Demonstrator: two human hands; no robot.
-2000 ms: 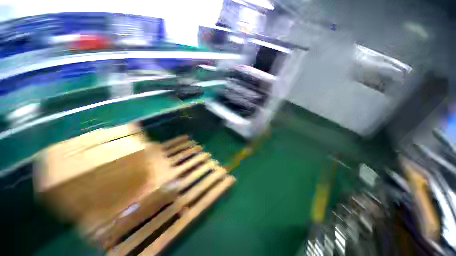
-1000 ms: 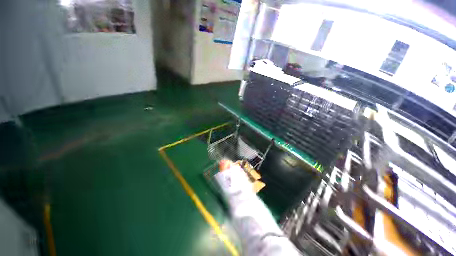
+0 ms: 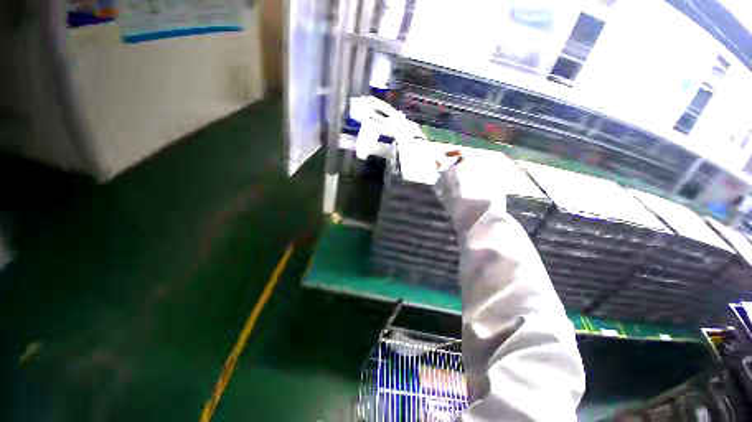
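My right hand is small and blurred at the end of a white sleeve that reaches up from the bottom edge. Its fingers are at the right edge of a white sheet on top of the left stack of trays. Whether the fingers grip the sheet is not clear. A crumpled white item lies behind and left of the sheet. My left hand is not in view.
More tray stacks with pale tops stand in a row to the right on a green bench. A wire basket is below the bench edge. A white panel stands at left, and a yellow line crosses the green floor.
The view has swung right from the pallet and floor to the bench. My right arm, earlier over the wire basket, now extends over the bench to the white sheet.
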